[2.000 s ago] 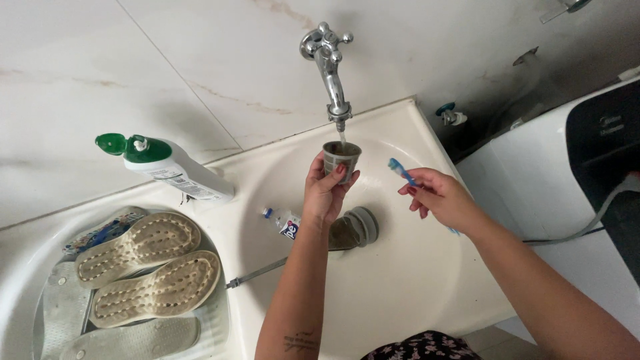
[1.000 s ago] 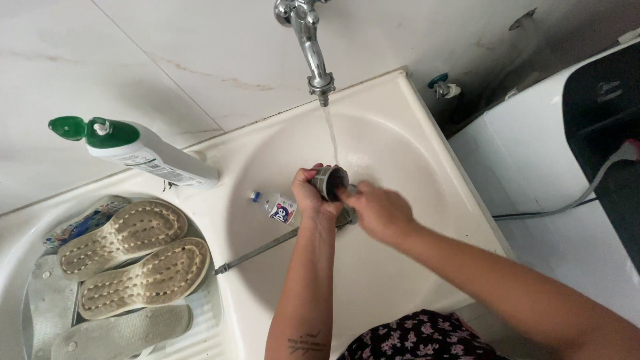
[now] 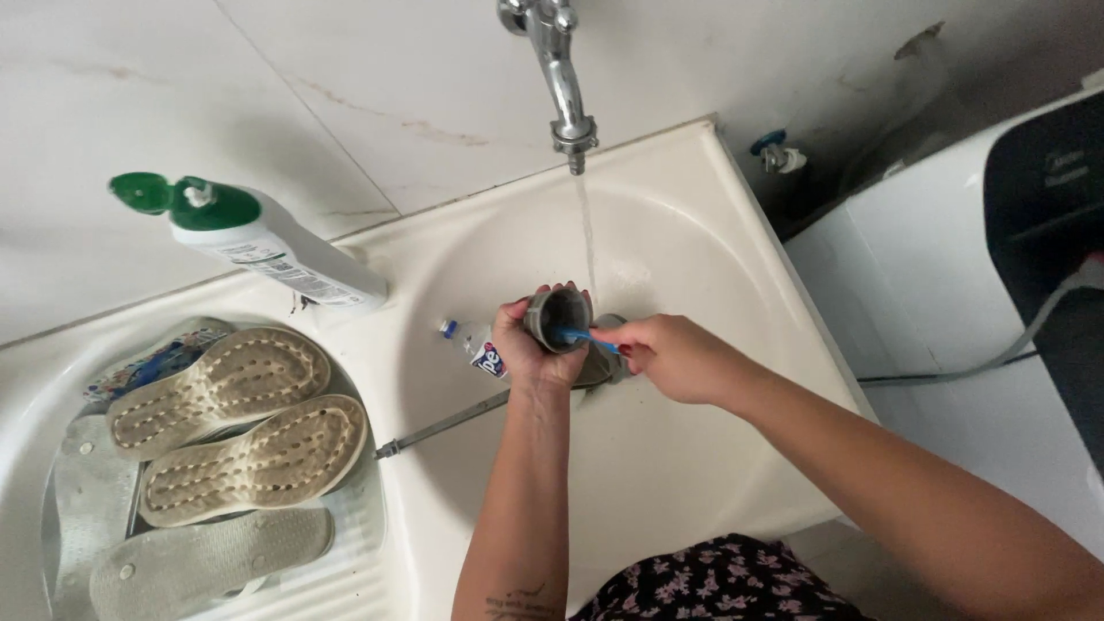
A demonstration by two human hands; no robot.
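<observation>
My left hand (image 3: 539, 354) holds a grey cup-shaped part (image 3: 559, 319), its open mouth tilted up toward me, over the right basin of the sink (image 3: 690, 457). A blue toothbrush (image 3: 597, 338) is in my right hand (image 3: 673, 355), with its head inside the cup. Behind both hands a stream of water falls from the chrome faucet (image 3: 569, 95). Below the hands lies a greyish piece (image 3: 604, 362), partly hidden, joined or close to a thin grey rod (image 3: 457, 420). A small clear plastic bottle (image 3: 473, 343) with a blue cap lies left of my left hand.
A white bottle (image 3: 302, 250) with an open green cap stands on the ledge between wall and basins. Sandal soles (image 3: 250, 457) and flip-flops (image 3: 207, 552) sit in water in the left basin. At right stand a valve (image 3: 776, 153) and a white appliance (image 3: 914, 259) with a grey hose.
The cup has moved down, away from the faucet. My right hand has come in from the right, and the toothbrush, earlier apart from the cup, is now inside it.
</observation>
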